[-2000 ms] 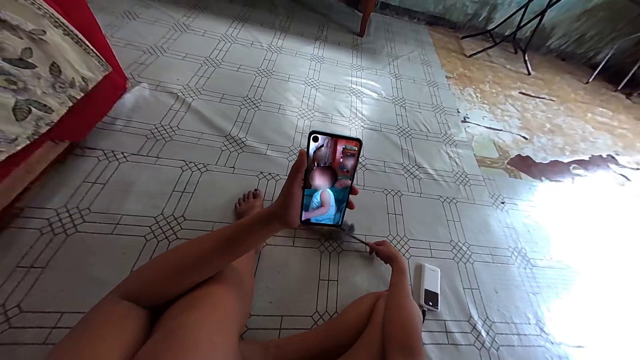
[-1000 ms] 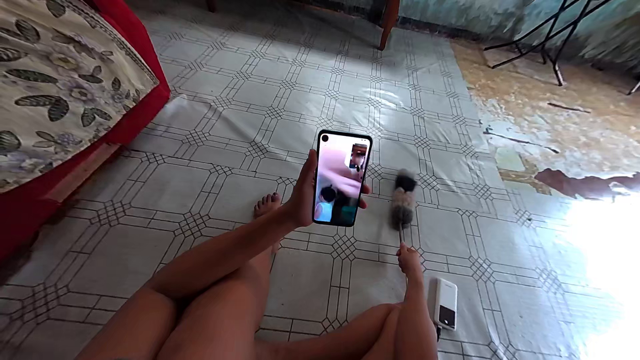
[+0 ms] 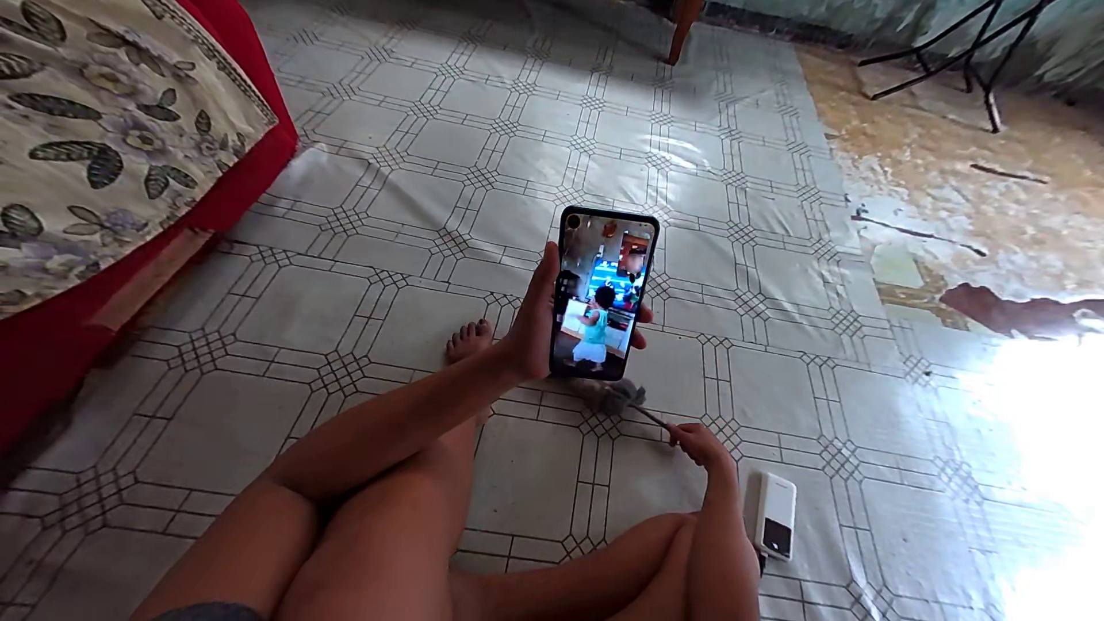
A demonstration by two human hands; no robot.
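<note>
My left hand (image 3: 536,323) is closed around a smartphone (image 3: 605,293), its thumb on the left edge and fingertips showing at the right edge. The lit screen faces me and shows a small figure in a room. Lower and to the right, my right hand (image 3: 697,444) grips the thin handle of a fluffy grey duster (image 3: 623,398). The duster's head lies low over the floor just below the phone, partly hidden by it. A white power bank (image 3: 776,516) with a dark panel rests on the floor right of my right forearm.
Patterned vinyl sheeting (image 3: 319,302) covers the floor around my crossed legs. At the left stands furniture with a floral cover (image 3: 129,129) and red cloth. A wooden leg (image 3: 684,30) and black metal legs (image 3: 975,65) stand farther off. Bare, worn floor (image 3: 940,198) shows at the right.
The duster, pointing away from me one second ago, now points left, its head below the phone. The picture on the phone has changed. My left hand still holds the phone.
</note>
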